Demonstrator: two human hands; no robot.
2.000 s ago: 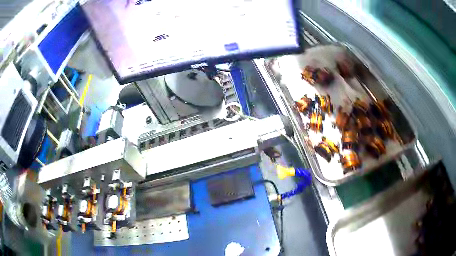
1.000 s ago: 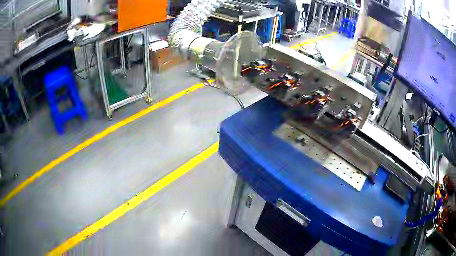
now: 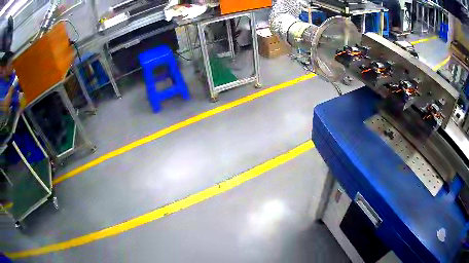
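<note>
Neither of my hands is in view. Nearest in front of me is the blue-topped machine table [image 3: 360, 149] at the right. Above it the silver fixture beam [image 3: 434, 77] carries several wound coils [image 3: 403, 88] with orange windings, clamped in a row. The perforated base plate [image 3: 406, 154] lies on the blue top under the beam. The clear round hood [image 3: 334, 46] of the fume extraction duct [image 3: 295, 28] stands at the far end of the beam, around or beside the farthest coil; I cannot tell which.
Grey floor with two yellow lines [image 3: 221, 187] fills the middle. A blue stool [image 3: 162, 77] stands before a bench. Wheeled frames [image 3: 257, 61] with orange panels stand at the back and left. A cardboard box [image 3: 274, 46] is near the duct. A person [image 3: 7, 92] shows at the left edge.
The view has swung left from the table, monitor and coil tray to the floor and stool. The table has shifted to the right of the picture. The monitor and trays are out of view.
</note>
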